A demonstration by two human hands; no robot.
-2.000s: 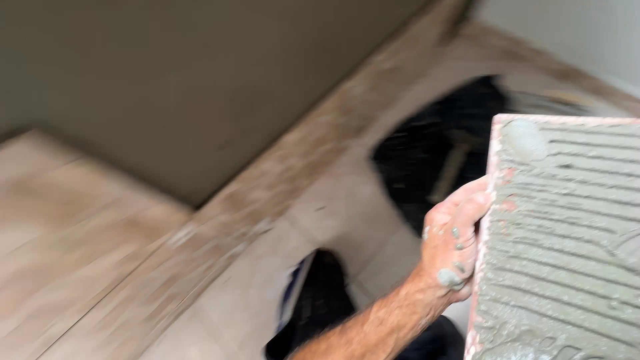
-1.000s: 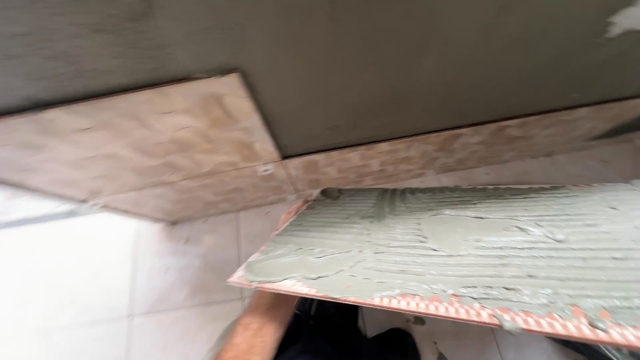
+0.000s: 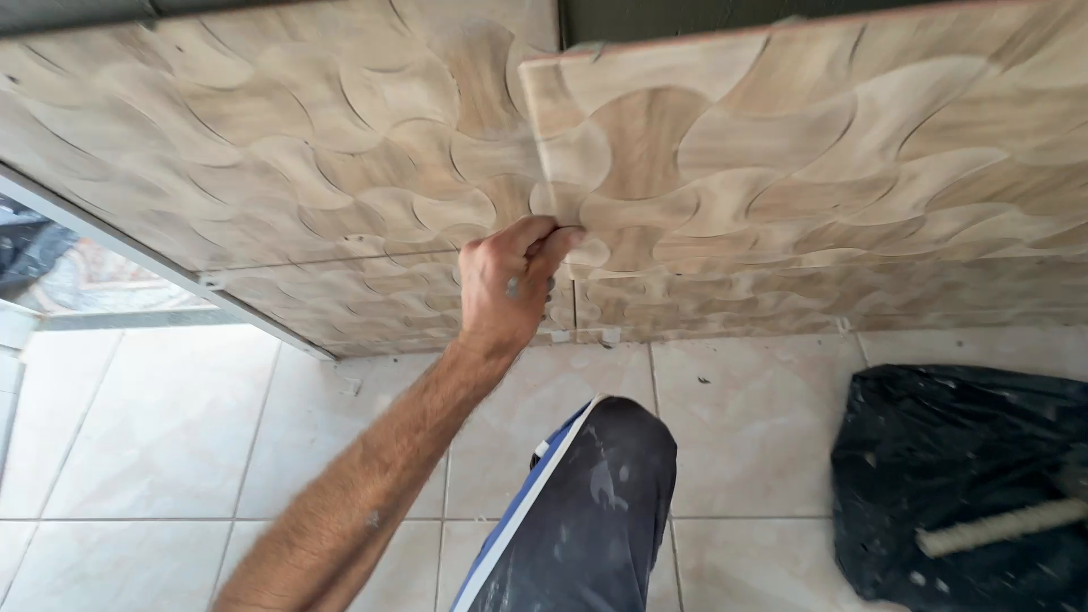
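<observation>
A large wood-patterned wall tile [image 3: 765,153] stands against the wall, its upper left corner standing proud of the neighbouring wall tile [image 3: 340,144]. My left hand [image 3: 510,276], spotted with mortar, has its thumb and fingers at the lower left edge of the large tile. The fingertips are partly hidden, so how firmly they grip cannot be told. Below runs a bottom row of narrower patterned tiles [image 3: 722,297], with small pale spacers [image 3: 610,334] at its foot. My right hand is out of view.
Light square tiles cover the floor [image 3: 748,433]. A black plastic bag [image 3: 884,476] lies at the right with a pale rod-like piece [image 3: 1003,527] on it. My knee in dark trousers [image 3: 595,501] is near the wall. A pale metal frame edge [image 3: 153,246] borders the left side.
The mortar-combed back of the tile faced me before; now its patterned face shows, and it stands at the wall beside the neighbouring tile. My left hand has come to its lower left edge.
</observation>
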